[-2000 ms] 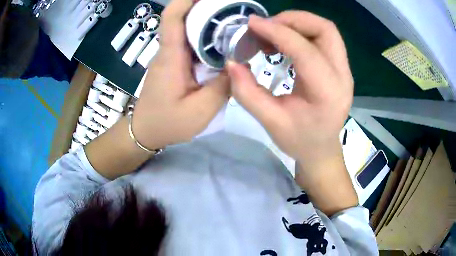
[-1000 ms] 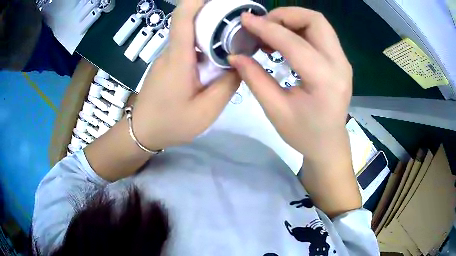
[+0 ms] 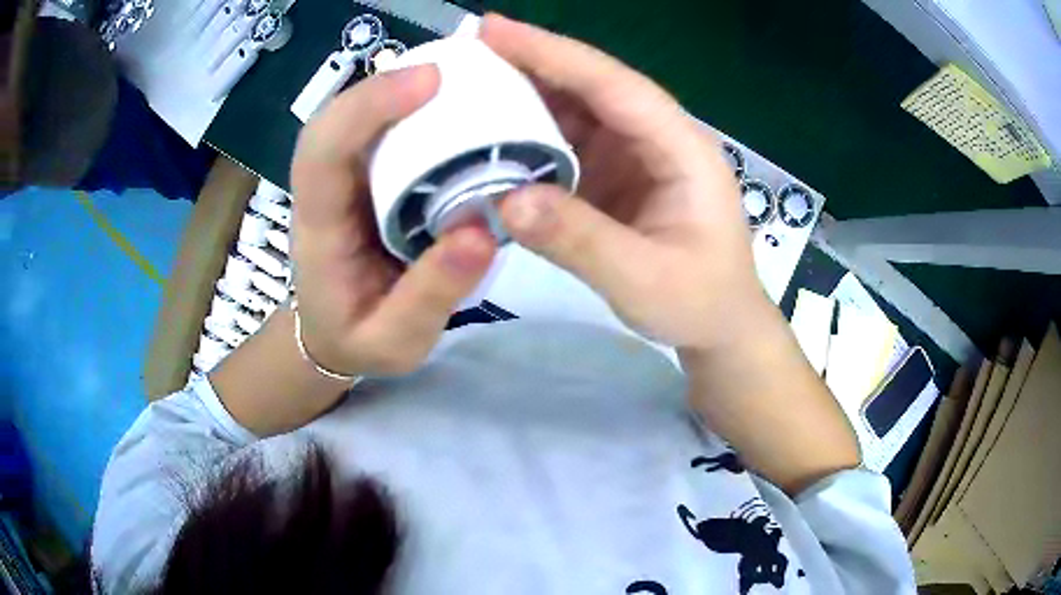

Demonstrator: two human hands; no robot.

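A white fan head (image 3: 465, 99) is held up between both hands, its open ringed end with radial spokes tilted toward me. My left hand (image 3: 349, 221) grips its left side, with the thumb at the rim. My right hand (image 3: 652, 209) wraps its right side, with the thumb on the centre. A round silvery cap (image 3: 471, 200) sits at the centre of the spokes, under both thumbs; whether it is fully seated cannot be told. The fan's handle is not clearly visible.
White handheld fans (image 3: 328, 79) lie on the dark green bench (image 3: 803, 70); more lie at right. An open carton of white fans (image 3: 250, 273) stands at left. A smartphone (image 3: 898, 392), papers and cardboard dividers (image 3: 989, 436) are at right. Another person's dark sleeve shows upper left.
The fan head has moved down and left and turned its open end downward toward me. My right hand has shifted from pinching the cap to wrapping the head, thumb on the centre.
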